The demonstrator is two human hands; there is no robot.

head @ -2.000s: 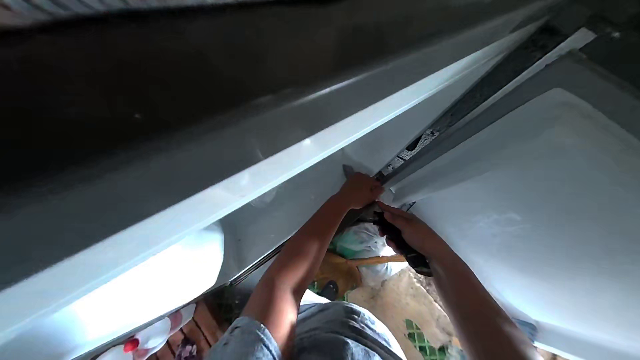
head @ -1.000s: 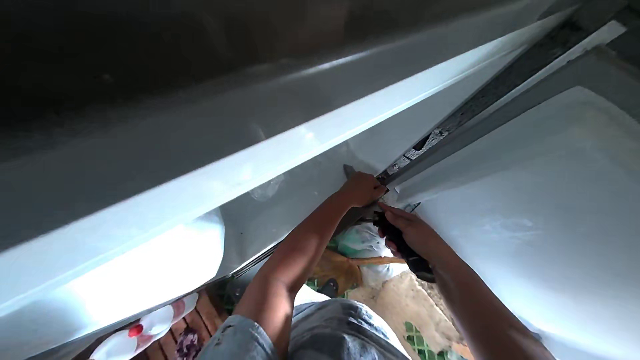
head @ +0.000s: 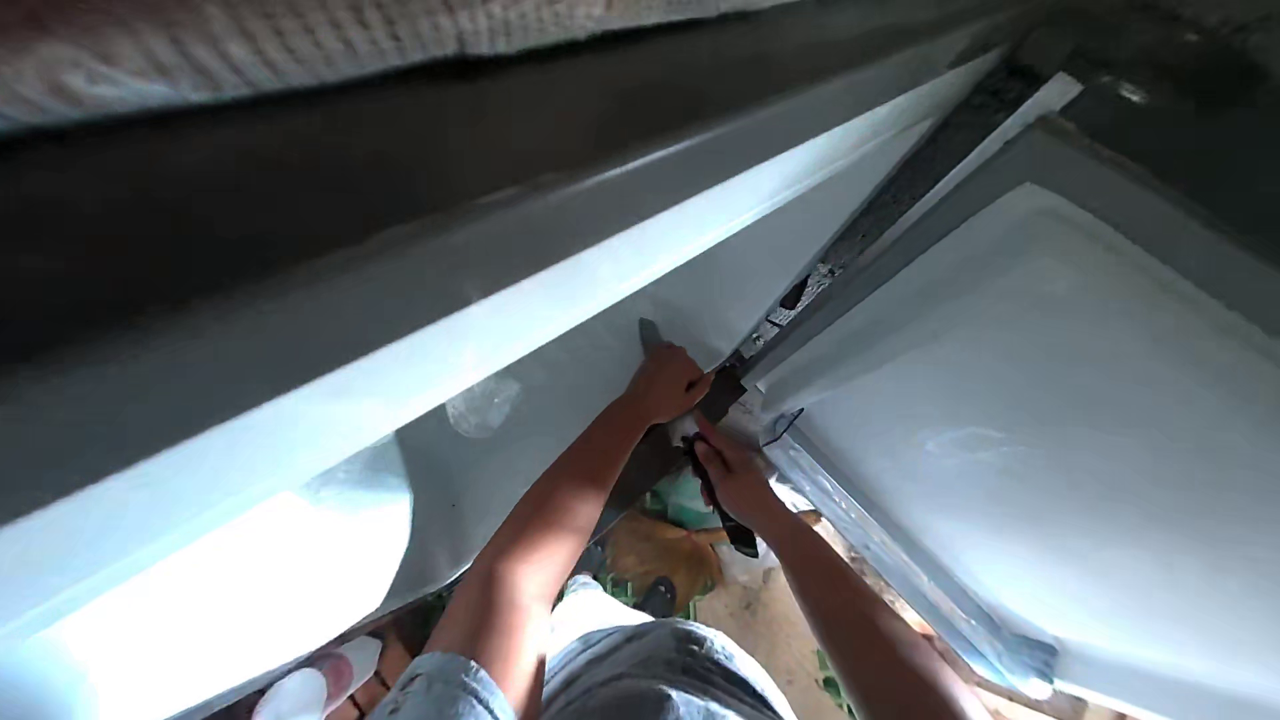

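Note:
My left hand [head: 668, 384] is closed beside the lower corner of a grey-white panel [head: 560, 400], near its dark edge strip; a flat grey blade-like piece [head: 649, 334] sticks out above it. Just right of and below it, my right hand [head: 735, 475] grips the black handle of a tool [head: 735, 535]; the tool's working end is hidden between the hands. A gap with a metal strip [head: 800, 300] runs up from my hands between the panel and a large whitish moulded panel [head: 1000, 440] on the right.
A long pale ledge [head: 520, 310] crosses in front of me. Below are a brown rounded object [head: 660, 560], a green and white plastic bag [head: 690, 500] and sandy ground [head: 760, 630]. Red and white objects [head: 330, 680] lie at lower left. A metal-edged frame [head: 880, 540] borders the right panel.
Both hands stay together at the panel's lower corner, the black-handled tool still in my right hand. The right panel now stands farther from the corner, showing its edge frame; the view has shifted a little.

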